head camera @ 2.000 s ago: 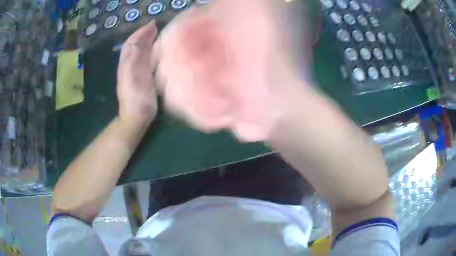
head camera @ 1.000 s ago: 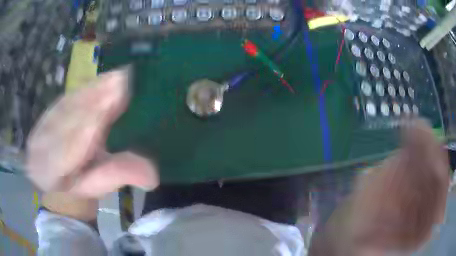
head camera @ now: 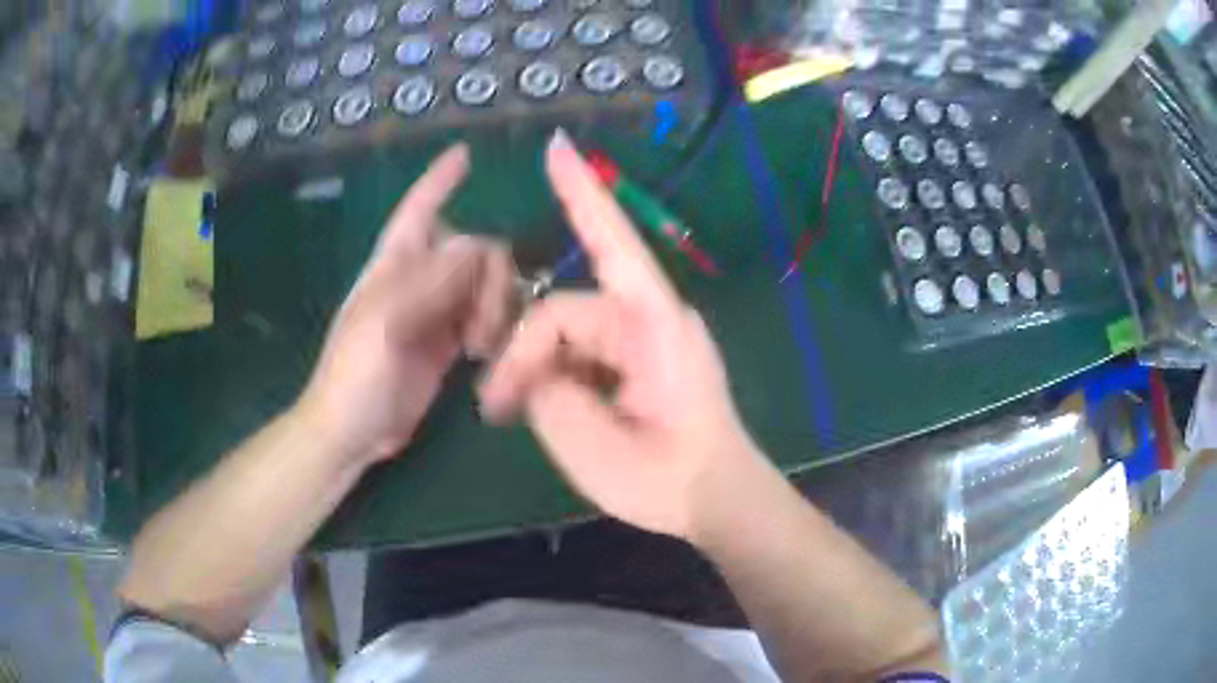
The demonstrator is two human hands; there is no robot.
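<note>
My left hand (head camera: 414,307) and my right hand (head camera: 621,360) are raised over the middle of the green mat, index fingers pointing forward, other fingers curled. They are slightly blurred, and I see no part in either. They cover the round metal fixture; only a bit of its cable end shows between them. The test probe (head camera: 647,207), with red front end and green handle, lies on the mat just beyond my right hand. The large parts tray (head camera: 387,123) with rows of round pale-faced parts is at the back. The second parts tray (head camera: 988,327) is at the right.
A yellow card (head camera: 176,274) lies at the left. Stacked clear trays (head camera: 54,307) line the left side. A blue tape line (head camera: 801,347) crosses the mat. A shiny empty blister tray (head camera: 1048,560) is low at the right. A grey sleeve or garment shows at the lower right edge.
Two seconds ago my hands were together, blurred, over the mat. One second ago they were wide apart, baring the fixture. Now they are close together over it.
</note>
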